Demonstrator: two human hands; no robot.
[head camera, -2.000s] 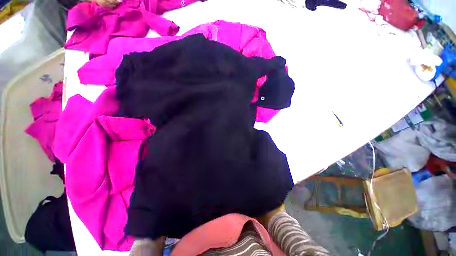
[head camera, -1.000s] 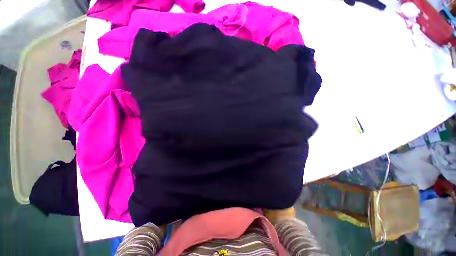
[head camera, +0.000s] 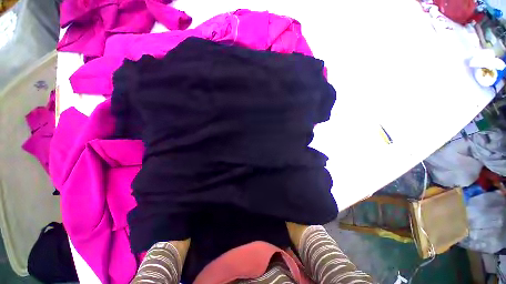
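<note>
A black garment (head camera: 227, 133) lies spread and wrinkled over the near part of the table, its lower edge towards me. Magenta garments (head camera: 83, 183) lie under and behind it, showing at its left and top. My left hand (head camera: 182, 245) shows only as a bit of wrist below the striped sleeve, at the garment's lower left edge. My right hand (head camera: 298, 233) shows likewise at the lower right edge. Both go in under the black cloth, which hides the fingers. Darker black cloth shows between the wrists, above my pinkish-red apron.
The white table (head camera: 366, 83) has a small yellow and dark item (head camera: 386, 134) at right. A beige tub (head camera: 16, 183) with magenta cloth stands at left, a black bundle (head camera: 52, 252) below it. A wooden stool (head camera: 441, 222) stands at right. A white roll-like item (head camera: 486, 72) is at the far right edge.
The black garment's upper right part no longer lies folded out with a button showing. Its lower edge has opened between my wrists, which have moved further in under the cloth. The view has shifted.
</note>
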